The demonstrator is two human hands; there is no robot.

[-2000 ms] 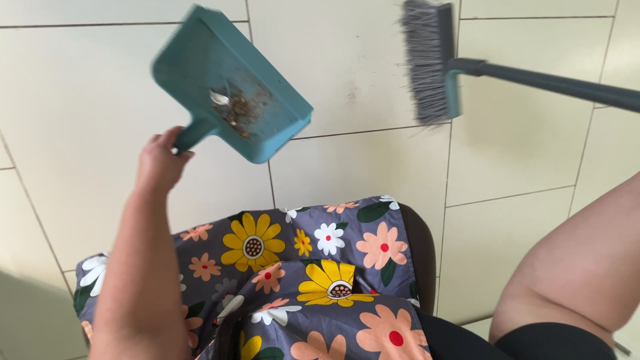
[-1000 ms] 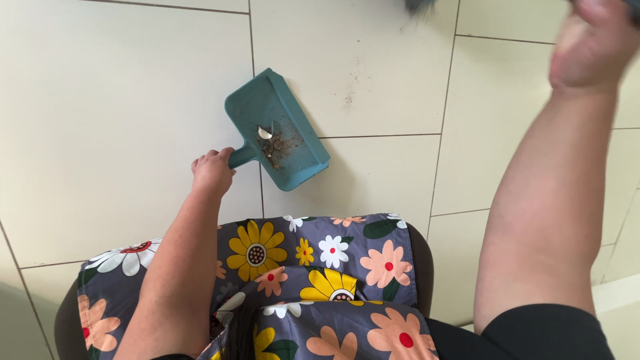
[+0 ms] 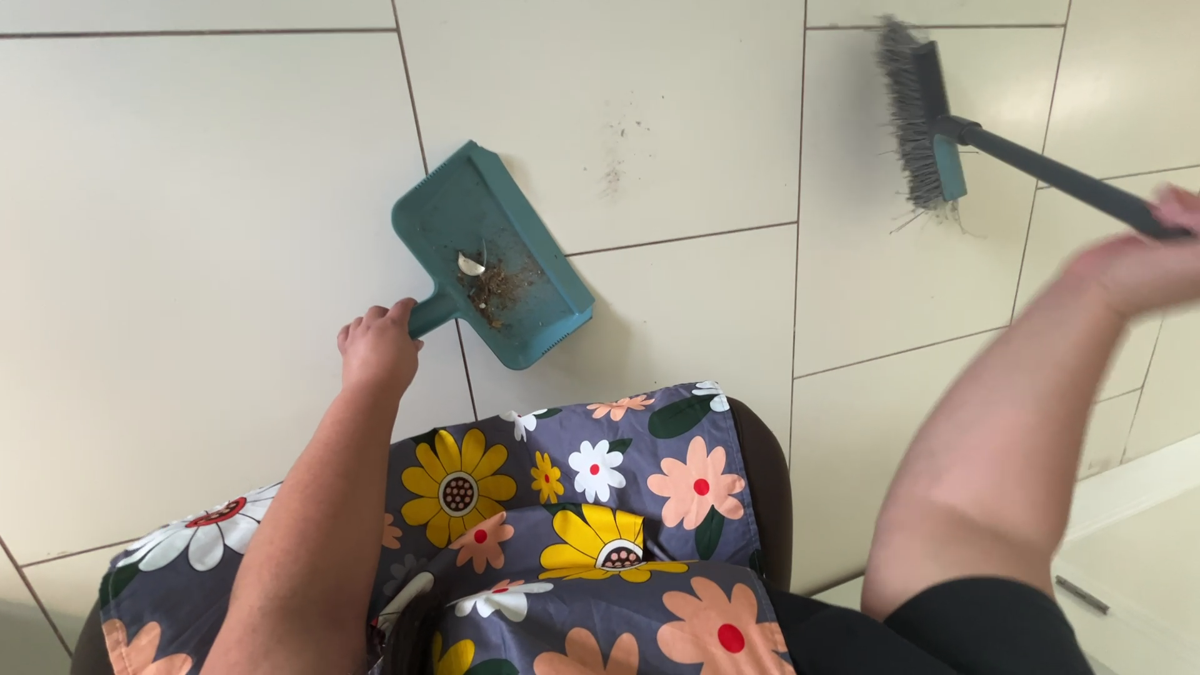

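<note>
My left hand (image 3: 380, 349) grips the handle of a teal plastic dustpan (image 3: 445, 211), whose open edge faces right. Brown debris (image 3: 502, 286) and a white curved piece (image 3: 471, 265) lie in the pan. At the right edge my right hand (image 3: 1148, 253), slightly blurred, is closed around the dark handle of a broom (image 3: 923, 122). The broom's grey bristles face left, toward the dustpan, with hair-like strands hanging from them. Between the two, a light scatter of dirt (image 3: 614, 150) marks the floor.
Pale floor tiles (image 3: 206, 234) with dark joints surround the dustpan. A flower-patterned apron (image 3: 562, 525) covers my lap at the bottom. At the lower right are a pale raised edge (image 3: 1134, 483) and a small dark strip (image 3: 1081, 594).
The broom head, mostly out of frame a second ago, is back in view at the upper right. Two seconds ago the dustpan was farther left and higher in view.
</note>
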